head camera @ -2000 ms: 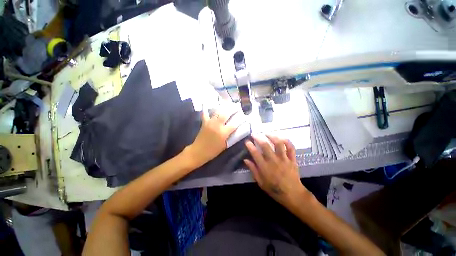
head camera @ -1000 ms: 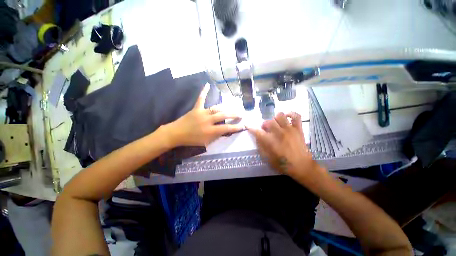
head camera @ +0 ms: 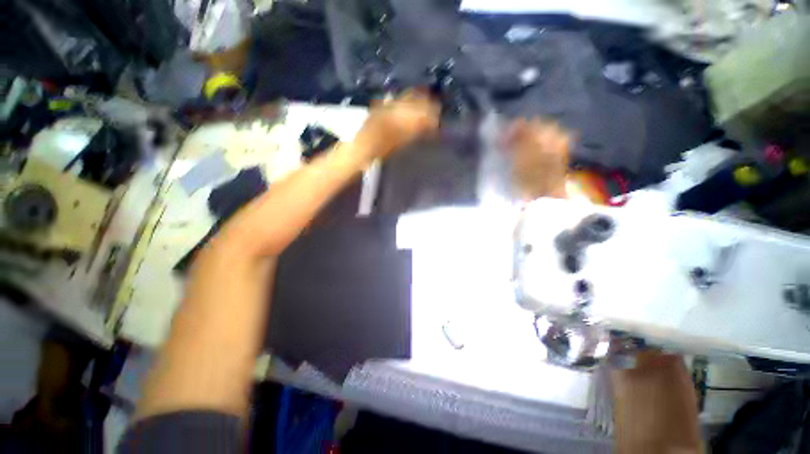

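Note:
My left hand [head camera: 404, 122], blurred, is shut on the upper left of a dark grey panel [head camera: 433, 173] behind the sewing area. My right hand [head camera: 538, 158], also blurred, is at the panel's right side, against a pale upright strip [head camera: 491, 164]; its fingertips are not clear. My right forearm passes beneath the sewing machine's white head [head camera: 639, 266]. More dark grey panels [head camera: 342, 301] lie left of the needle area, with a narrow pale strip [head camera: 368, 188] at their upper edge. The presser foot is blurred.
A small dark scrap [head camera: 238, 191] and a pale grey piece [head camera: 204, 170] lie on the cream side table [head camera: 160, 310]. A black bundle [head camera: 317, 140] sits at its back. Dark cloth [head camera: 586, 106] is heaped behind the machine. A measuring scale [head camera: 444, 399] runs along the front edge.
Both hands have moved from the needle area to the back, raising a dark panel with a pale strip. The view has shifted, so the machine head appears lower and further right.

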